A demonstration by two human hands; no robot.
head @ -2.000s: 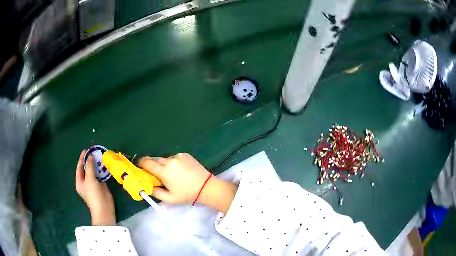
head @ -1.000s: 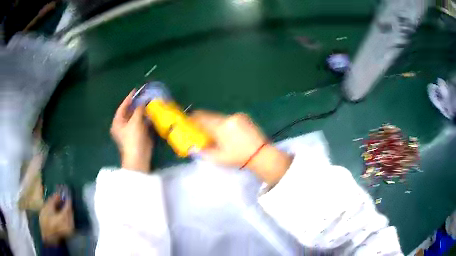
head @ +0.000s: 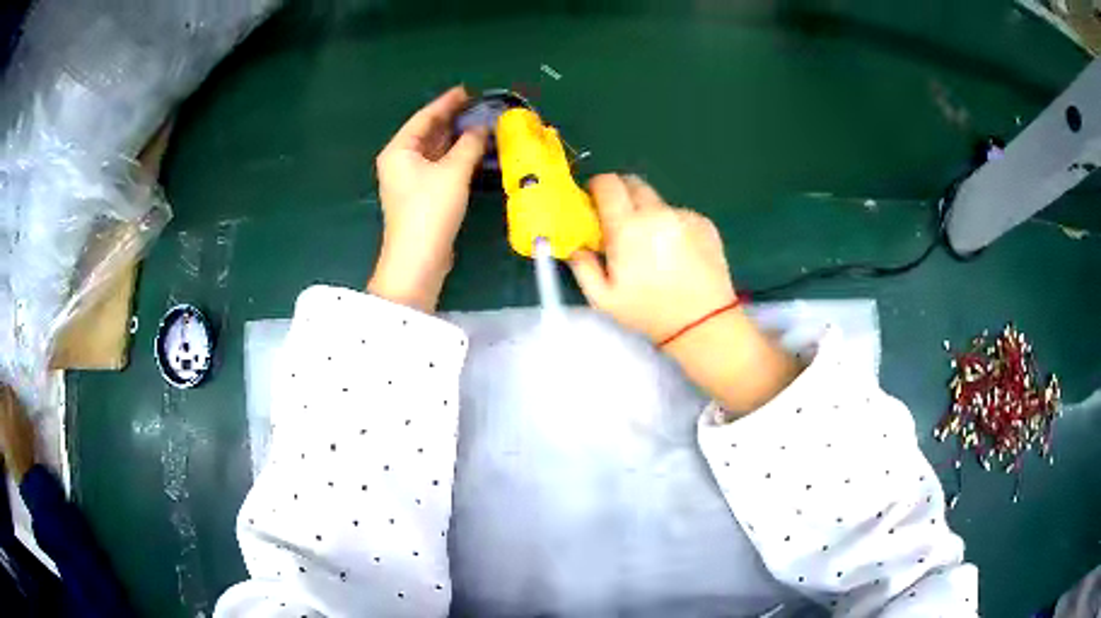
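My left hand point(head: 425, 193) holds a round black-rimmed unit point(head: 478, 114) at the upper middle, fingers on its left edge. My right hand point(head: 664, 260) grips the yellow glue gun point(head: 546, 199). The gun's front end is over the unit and hides part of it. The nozzle tip cannot be made out. A translucent white glue stick point(head: 549, 280) sticks out of the back of the gun. Another round unit point(head: 185, 347) with a pale face and dark holes lies on the green bench at the left.
A pale mat point(head: 568, 483) lies under my forearms. A pile of red-wired parts point(head: 1001, 401) lies right. A grey post point(head: 1026, 163) and black cord point(head: 845, 269) are upper right. Crinkled plastic point(head: 91, 157) and cardboard point(head: 103, 320) are left, above another person's dark blue sleeve point(head: 67, 543).
The view has swung left. My hands, still holding the unit and glue gun, now appear higher in the picture. The other person's hand has drawn back left, and a round unit lies near where it was.
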